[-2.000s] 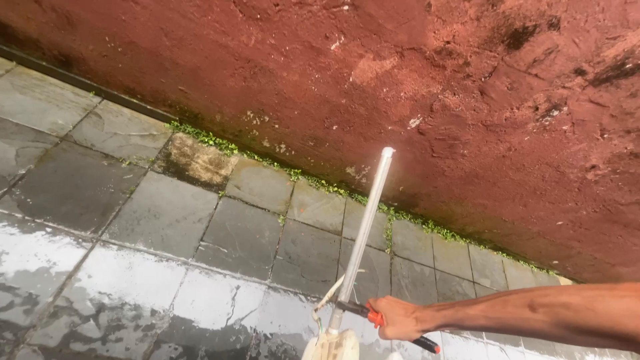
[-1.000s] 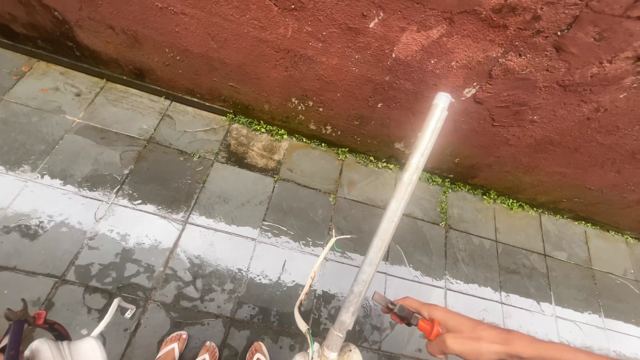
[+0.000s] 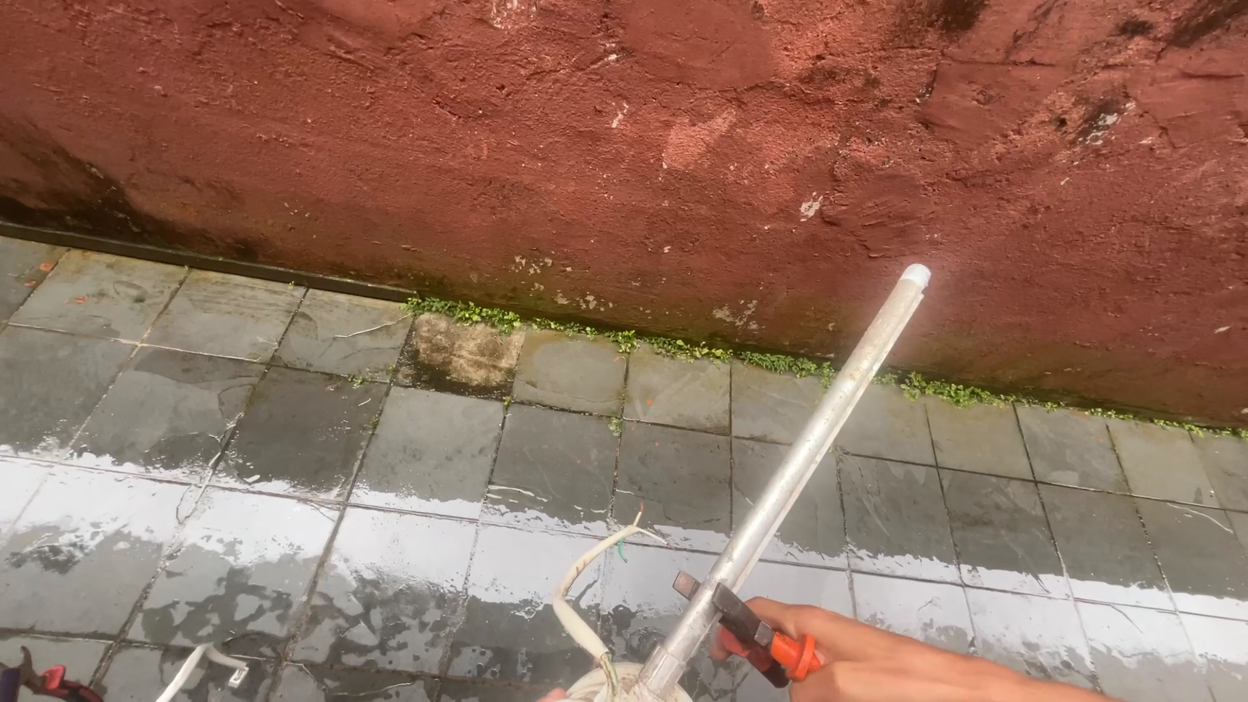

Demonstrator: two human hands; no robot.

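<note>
A pale metal tube (image 3: 809,439) with a whitish tip rises at a slant from a round white base (image 3: 585,685) at the bottom edge. Beside it, a white cable (image 3: 575,609) comes up from the base and curves to frayed ends, with a bit of green wire. My right hand (image 3: 829,648) grips a plier-like hand tool (image 3: 756,634) with orange and black handles. The tool's dark metal head is at the lower tube and shows on both sides of it. Of my left hand (image 3: 554,695) only a sliver shows beside the base, so its hold is hidden.
A rough red wall (image 3: 439,146) stands ahead, with small green plants (image 3: 780,364) along its foot. Wet grey stone tiles (image 3: 419,448) cover the ground. At the lower left lie a red-handled tool (image 3: 54,682) and a white bent piece (image 3: 200,668).
The tool in my right hand has come against the lower tube, its head now across it. The feet in sandals seen at the bottom a second ago are out of view.
</note>
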